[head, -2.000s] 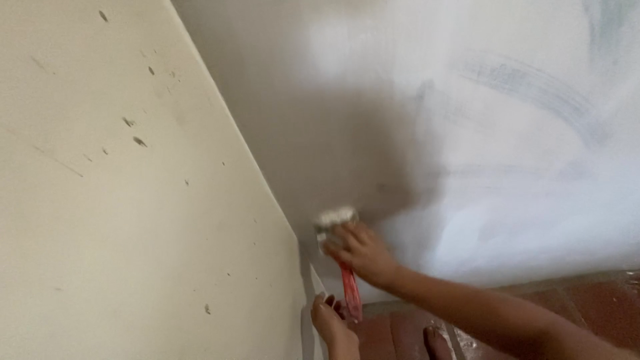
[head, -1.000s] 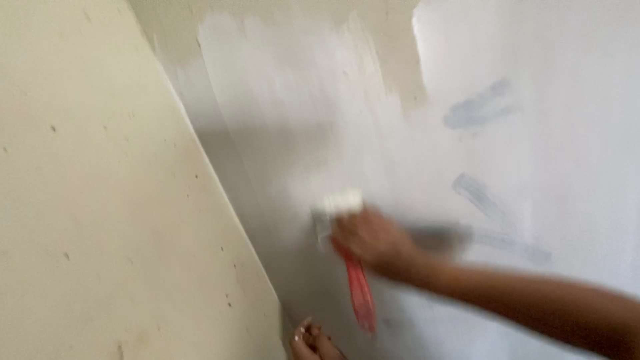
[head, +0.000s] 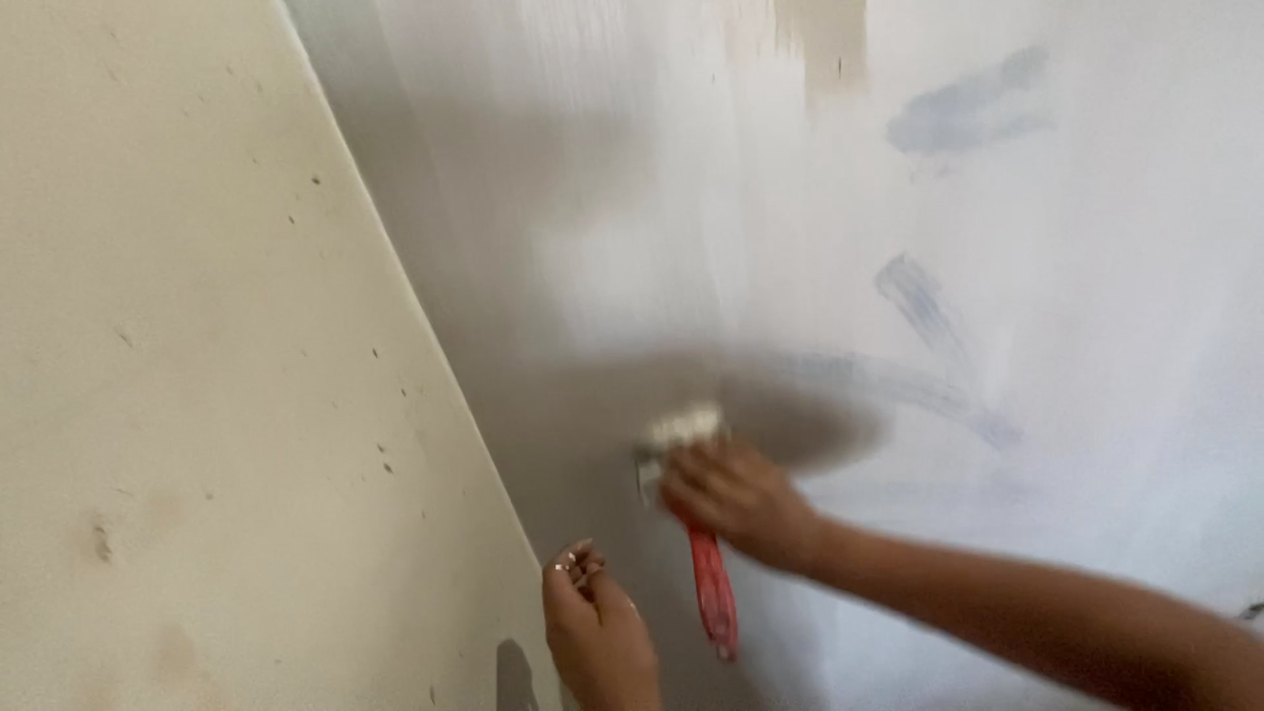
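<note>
My right hand [head: 741, 499] grips a paintbrush by its red handle [head: 713, 592], close to the ferrule. The brush's pale bristles [head: 686, 423] point up and lie at the white-painted wall [head: 612, 267]; brush and hand are slightly blurred. Lower left of it, my left hand [head: 597, 617] is raised near the wall corner, fingers curled, with white paint specks on the fingertips. Whether it holds anything I cannot tell. Bluish-grey smears [head: 973, 104] mark the painted wall, and a beige patch [head: 825, 44] shows at the top.
A cream wall or panel [head: 217, 375] with dark specks and chips fills the left side. Its edge runs diagonally down to my left hand and meets the painted wall. Shadows of my arm and hand fall on the wall.
The view has shifted; the floor seen two seconds ago is out of sight. My right hand still holds the brush against the wall. More of my left hand shows than one second ago.
</note>
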